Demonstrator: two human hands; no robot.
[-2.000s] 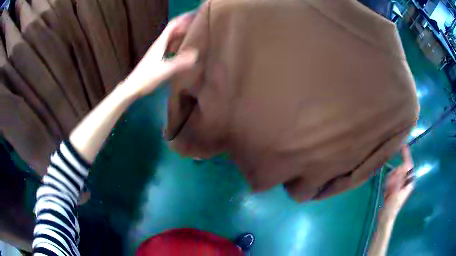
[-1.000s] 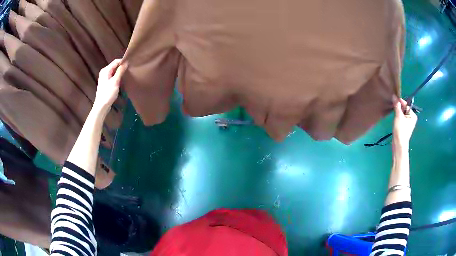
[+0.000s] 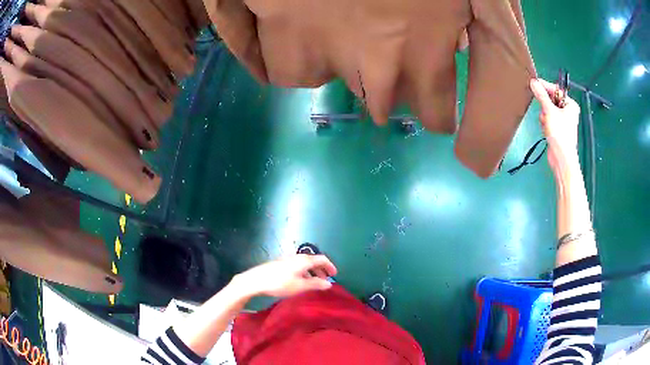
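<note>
A brown jacket (image 3: 328, 43) hangs in front of me at the top, its lower edge in loose folds. My right hand (image 3: 558, 107) pinches the edge of its right sleeve (image 3: 492, 100) and holds it out to the right. Small dark snips (image 3: 564, 84) show in the same hand, pointing up. My left hand (image 3: 303, 274) is off the jacket, low in front of the red garment I wear, with fingers loosely curled and nothing seen in it.
More brown jackets (image 3: 85, 93) hang in a row at the left. A blue stool (image 3: 531, 317) stands at the lower right. A white-topped table (image 3: 85, 328) and orange coiled hose (image 3: 20, 342) are at the lower left. A rack leg (image 3: 363, 117) shows beneath the jacket.
My left hand has let go of the jacket's left side and dropped to my front. My right hand has moved up a little, still holding fabric. The jacket's left side hangs free.
</note>
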